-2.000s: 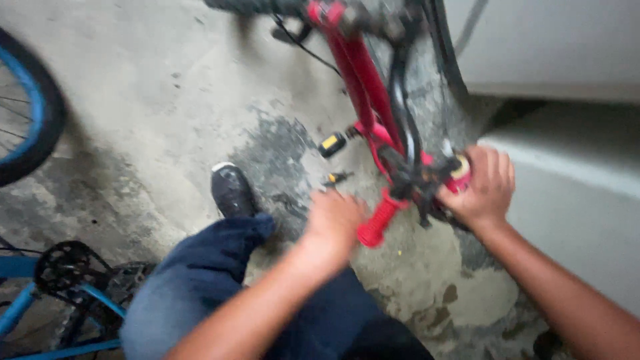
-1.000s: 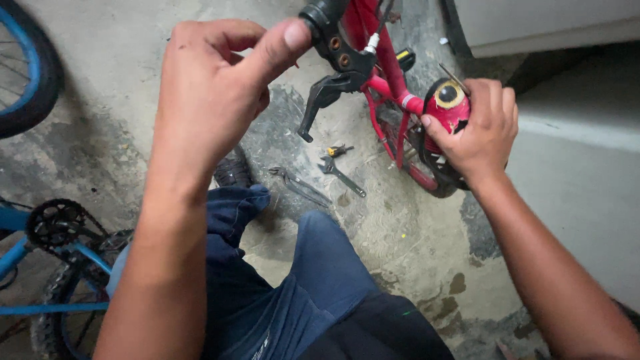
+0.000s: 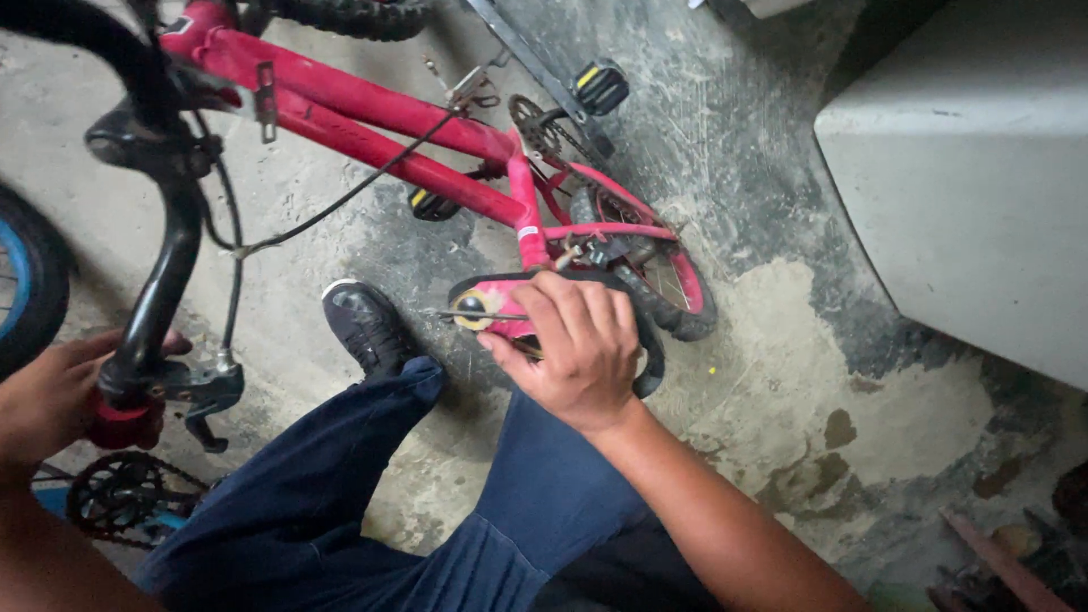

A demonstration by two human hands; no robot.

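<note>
A red bicycle frame (image 3: 399,110) slants across the upper view, its black handlebar (image 3: 161,263) on the left. My left hand (image 3: 64,391) is around the red grip (image 3: 123,425) at the handlebar's end, beside a black brake lever (image 3: 208,408). My right hand (image 3: 574,348) grips the worn pink and black saddle (image 3: 510,293) from above; a thin metal rod (image 3: 463,314) sticks out from under its fingers, over a round yellow-rimmed patch. Whether that hand holds the rod too, I cannot tell. Brake cable (image 3: 340,200) loops from the lever to the frame.
A blue-rimmed wheel (image 3: 25,272) and a crankset (image 3: 127,497) of another bicycle lie at the left. A pale panel (image 3: 960,170) juts in at the right. My shoe (image 3: 365,327) is on the concrete floor below the frame. Dark odds and ends lie at the lower right.
The red bicycle has turned, its handlebar now at the left with my left hand on the grip. One second ago that hand was raised by the brake lever. My right hand remains on the saddle.
</note>
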